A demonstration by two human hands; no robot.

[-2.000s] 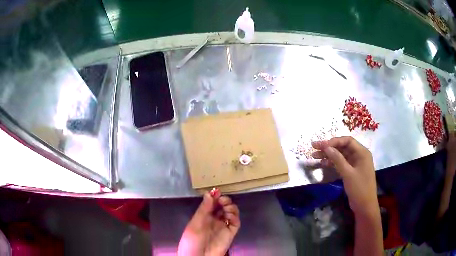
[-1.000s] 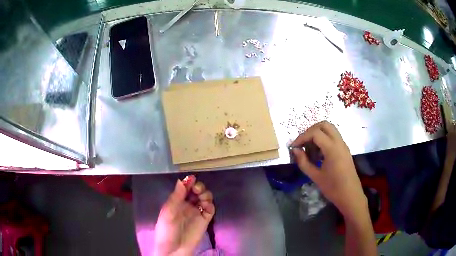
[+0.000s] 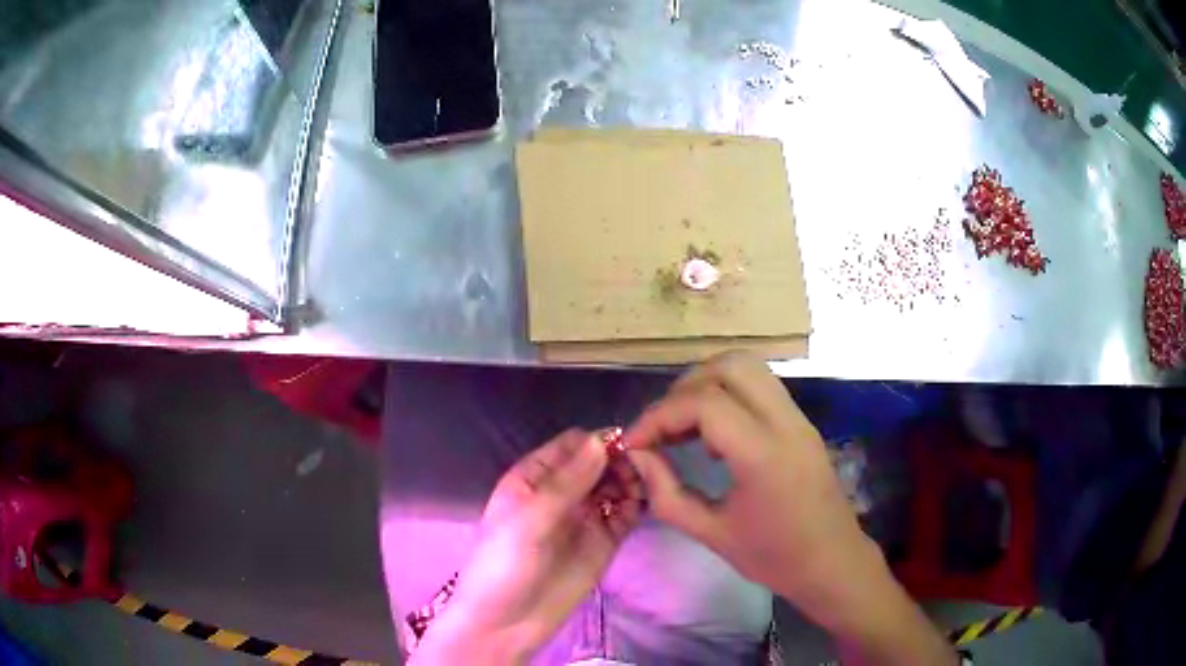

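My left hand (image 3: 553,514) holds a small red piece (image 3: 613,442) between thumb and forefinger, over my lap below the bench edge. Another red bit shows lower in its fingers. My right hand (image 3: 735,475) has its thumb and forefinger pinched together at the red piece; whether a thin stick or tiny part is between them is too small to tell. The tan cardboard pad (image 3: 624,208) lies at the bench edge, with a white glue dab (image 3: 698,275) ringed by brown specks. Tiny pale parts (image 3: 897,267) are scattered right of the pad, beside a heap of red pieces (image 3: 1004,221).
A black smartphone (image 3: 436,72) lies at the upper left, near a clear-sided box (image 3: 156,143). A white scrap with a thin tool (image 3: 947,59), a white bottle (image 3: 1103,109) and more red heaps (image 3: 1164,310) are at the right. Red stools (image 3: 59,514) stand below.
My right hand has moved from the bench beside the pale scatter to meet my left hand over my lap. The view has shifted, so the bench sits higher in the picture.
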